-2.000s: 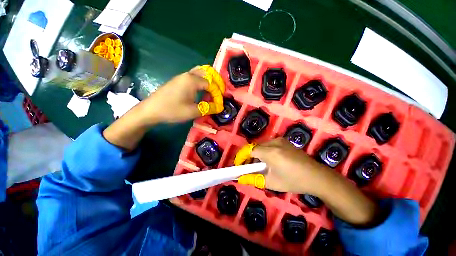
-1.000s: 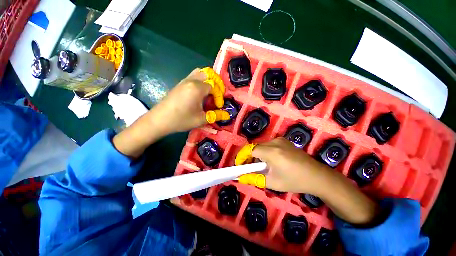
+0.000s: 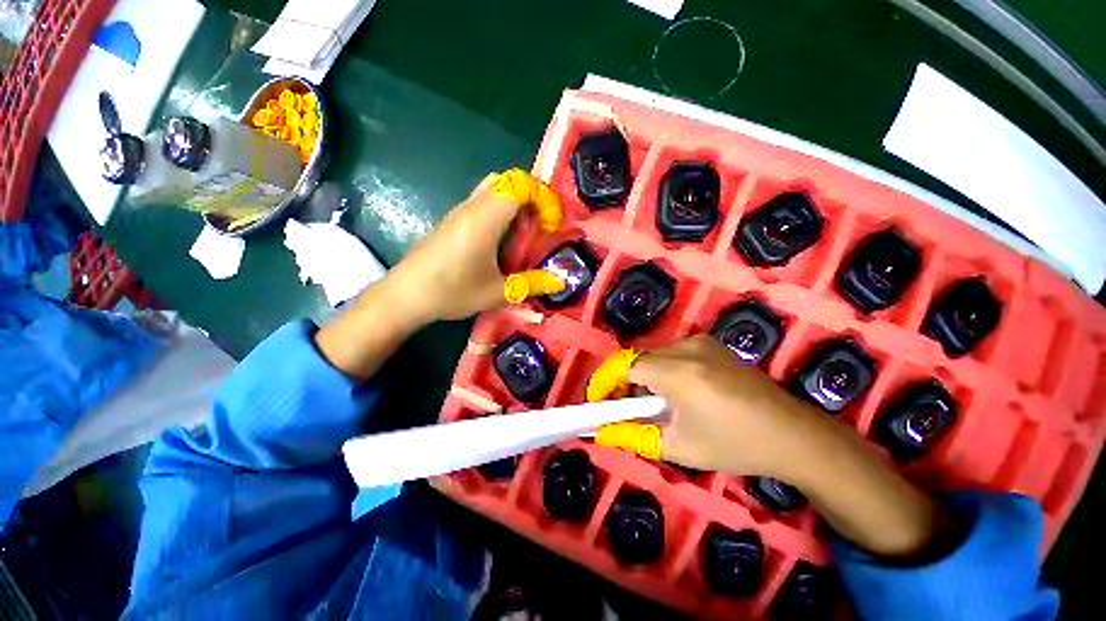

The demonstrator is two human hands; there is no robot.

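A salmon-pink foam tray [image 3: 1031, 334] holds rows of glossy black units in square pockets; some pockets are empty. My left hand [image 3: 467, 249], with yellow finger cots, is at the tray's upper left edge. Its fingers are apart, and one yellow tip overlaps a black unit [image 3: 575, 265] lying in its pocket. My right hand [image 3: 716, 406], also with yellow cots, is over the tray's middle. It holds a long white wipe [image 3: 473, 445] that sticks out to the left past the tray edge. The gap between its yellow fingertips shows no unit clearly.
Two bottles [image 3: 224, 170] stand beside a steel bowl [image 3: 318, 152] of yellow finger cots at the left. Crumpled white scraps [image 3: 334, 257] lie below the bowl. White paper [image 3: 995, 164] lies behind the tray. Another person's blue sleeve [image 3: 73, 352] and a red crate [image 3: 36, 103] are at far left.
The view has shifted slightly, so the bench things appear further right. My left fingers have spread apart at the black unit. My right hand keeps the same hold on the wipe.
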